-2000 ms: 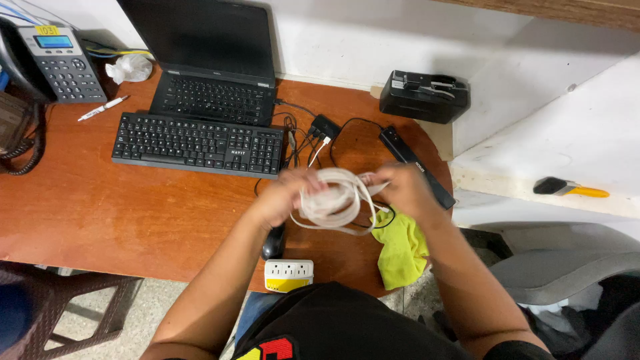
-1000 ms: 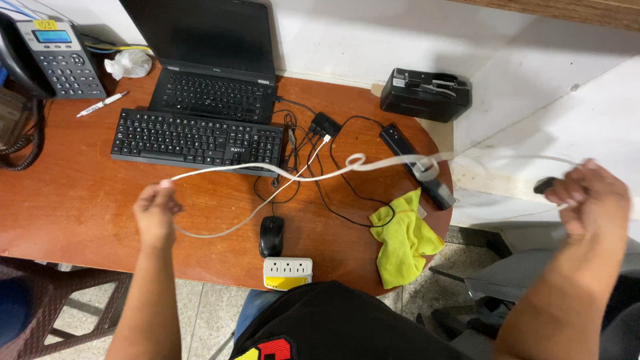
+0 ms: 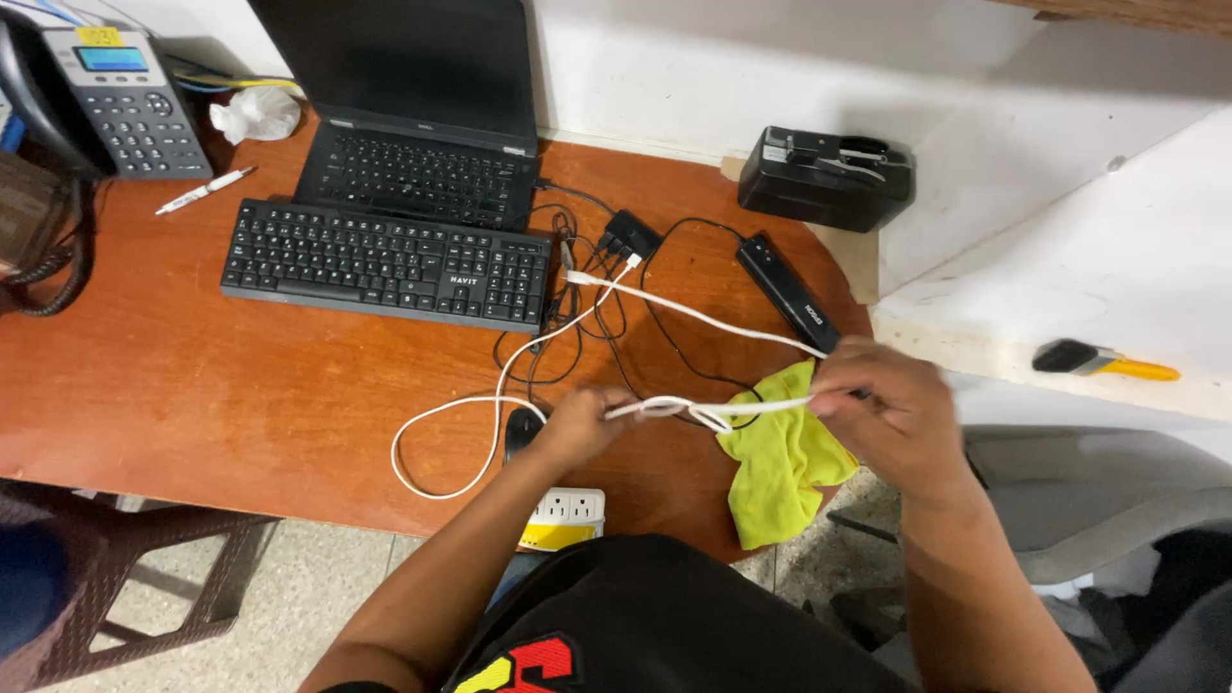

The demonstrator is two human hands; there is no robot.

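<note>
A white cable (image 3: 756, 407) runs between my two hands, with small loops in its middle. My left hand (image 3: 587, 423) grips it above the black mouse (image 3: 522, 430), and my right hand (image 3: 881, 409) grips it over the edge of a yellow-green cloth (image 3: 784, 467). One stretch of cable goes from my right hand to a loose white connector end (image 3: 580, 278) near the keyboard. Another stretch forms a wide loop on the wooden desk left of the mouse and leads up to a white plug (image 3: 632, 261) at a black hub or adapter (image 3: 628, 236).
A keyboard (image 3: 390, 265) lies before an open laptop (image 3: 414, 173), with a desk phone (image 3: 135, 106) and pen (image 3: 204, 191) at left. Right are a black portable scanner (image 3: 787, 294), a black case (image 3: 826, 178) and a brush (image 3: 1104, 361). A power outlet adapter (image 3: 563, 518) sits at the front edge.
My hands were close together over a coiled cable, then spread far apart with it stretched. Now they are nearer each other again, and part of the cable lies in a loop on the desk.
</note>
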